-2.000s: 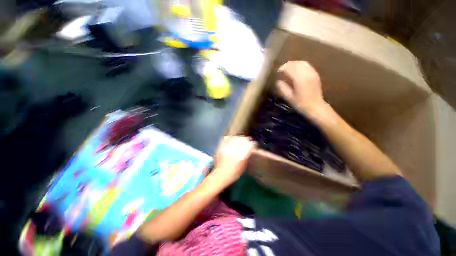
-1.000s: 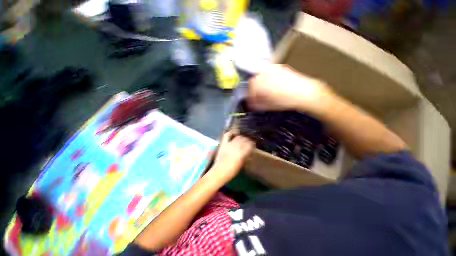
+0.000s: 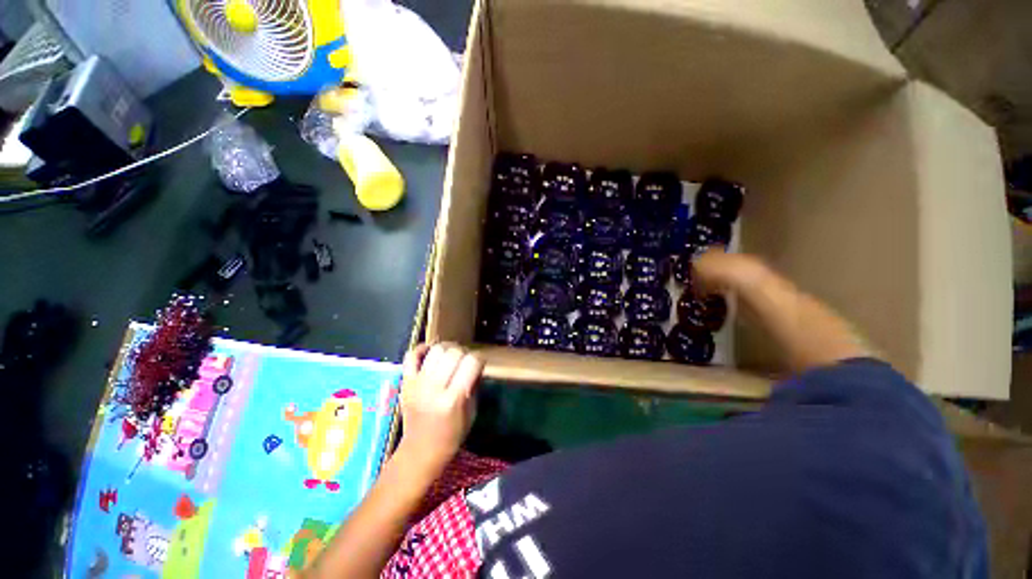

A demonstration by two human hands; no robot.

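Note:
An open brown carton point(image 3: 815, 260) stands in front of me. Glossy black round housings point(image 3: 600, 268) stand inside it in rows on a pale sheet. My left hand point(image 3: 441, 390) grips the carton's near left corner, with its fingers over the rim. My right hand point(image 3: 724, 275) is inside the carton, over the right-hand column of housings. Its fingertips are at a housing there; the fingers are partly hidden, and I cannot tell whether they hold it.
Left of the carton are the cartoon mat point(image 3: 255, 452) with a red wire pile point(image 3: 164, 356), loose black fittings point(image 3: 277, 232), a yellow squeeze bottle point(image 3: 371, 175), a yellow-and-blue fan point(image 3: 266, 40), plastic bags point(image 3: 402, 74), a dark box point(image 3: 91, 119) and a pale cable point(image 3: 136, 166).
The view has turned toward the carton and sharpened. My right hand has moved from the carton's left side to the right-hand column. My left hand has stayed at the carton's near left corner.

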